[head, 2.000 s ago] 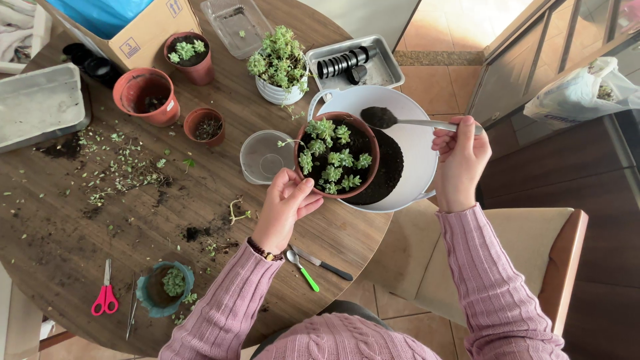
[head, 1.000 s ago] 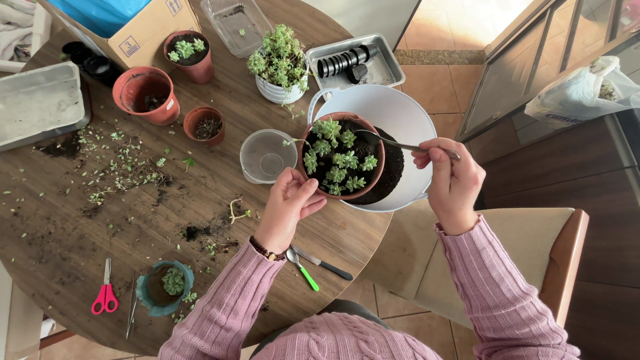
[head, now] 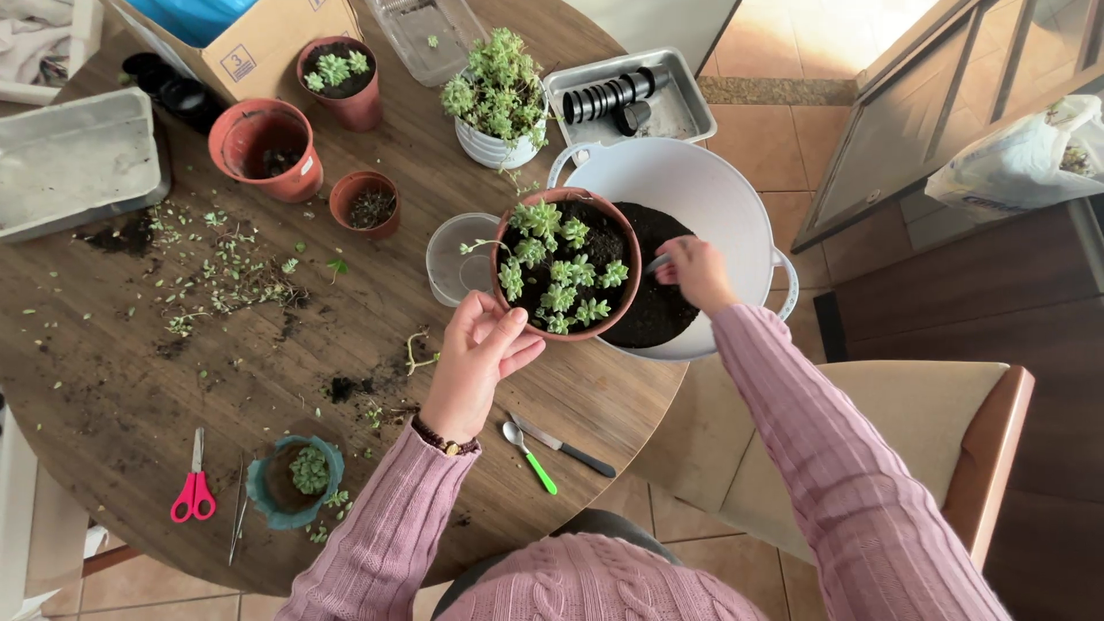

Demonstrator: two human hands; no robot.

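Observation:
My left hand (head: 483,358) grips the near rim of a round terracotta-coloured pot (head: 634,246) of dark soil. Several green succulent rosettes (head: 561,298) stand in it, with bare soil showing at the upper right. The pot is held over the left side of a white two-handled tub (head: 733,194). Inside the tub, my right hand (head: 694,272) is closed around a metal spoon (head: 658,263) at the dark potting soil (head: 647,323); the spoon's bowl is hidden. A clear plastic cup (head: 457,259) sits just left of the pot.
Near the table edge lie a knife (head: 565,446), a green-handled spoon (head: 528,457), red-handled scissors (head: 194,492), tweezers (head: 237,513) and a teal pot (head: 296,481). Farther back stand a white planter (head: 498,142), terracotta-coloured pots (head: 297,177) and a metal tray (head: 690,121). Plant cuttings (head: 228,276) litter the left.
My right hand held a spoonful of soil up beside the pot, then brought the spoon over the plants; now hand and spoon are down in the tub. My left hand keeps its hold on the pot.

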